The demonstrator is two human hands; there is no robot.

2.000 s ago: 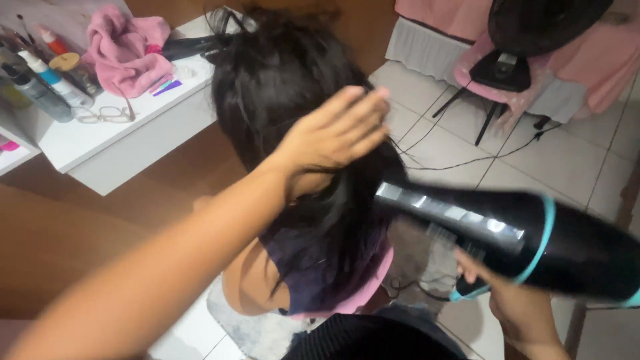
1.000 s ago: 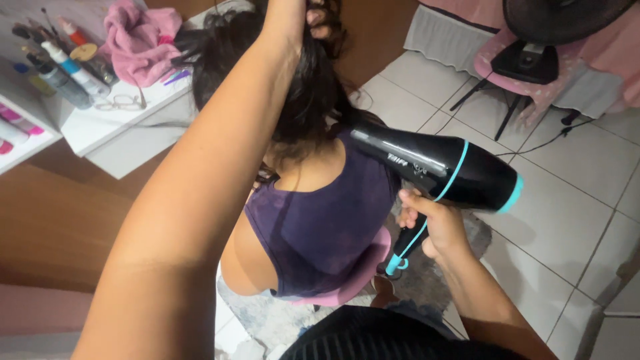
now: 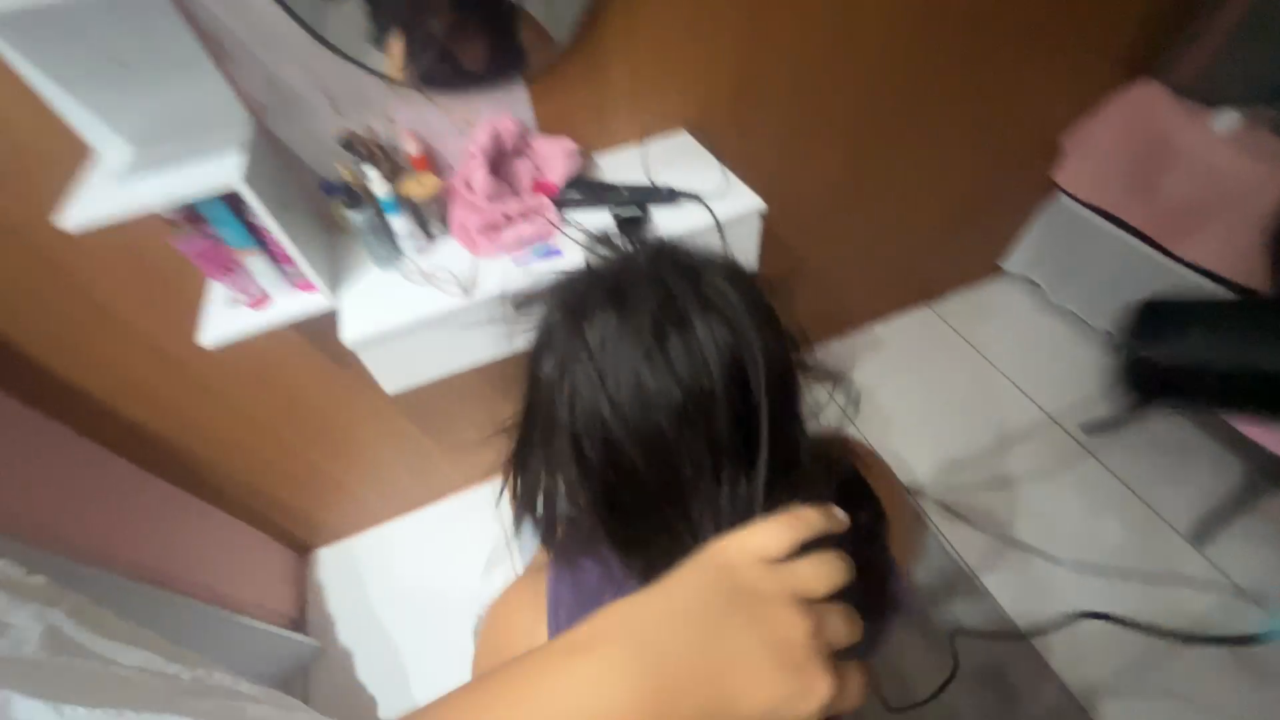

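A seated person's dark hair (image 3: 660, 400) hangs down at the middle of the view, over a purple top (image 3: 585, 595). My left hand (image 3: 770, 610) reaches in from below, its fingers curled around hair at the right side of the back; the fingertips are partly hidden and blurred. At the right edge a blurred black cylinder (image 3: 1200, 352) looks like the hair dryer's barrel. Below it a black cord (image 3: 1090, 618) runs to a small teal part at the frame's edge. My right hand is out of view.
Against the wall, a white shelf table (image 3: 440, 355) bears a pink cloth (image 3: 505, 190), brushes and bottles, glasses and a black corded styling tool (image 3: 620, 193). A round mirror (image 3: 340, 45) is above. Cords cross the tiled floor (image 3: 960, 400); pink-covered furniture (image 3: 1180, 190) stands right.
My left hand has come down from the raised position at the top of the head to the lower hair. The dryer is now mostly beyond the right edge. The view has swung left.
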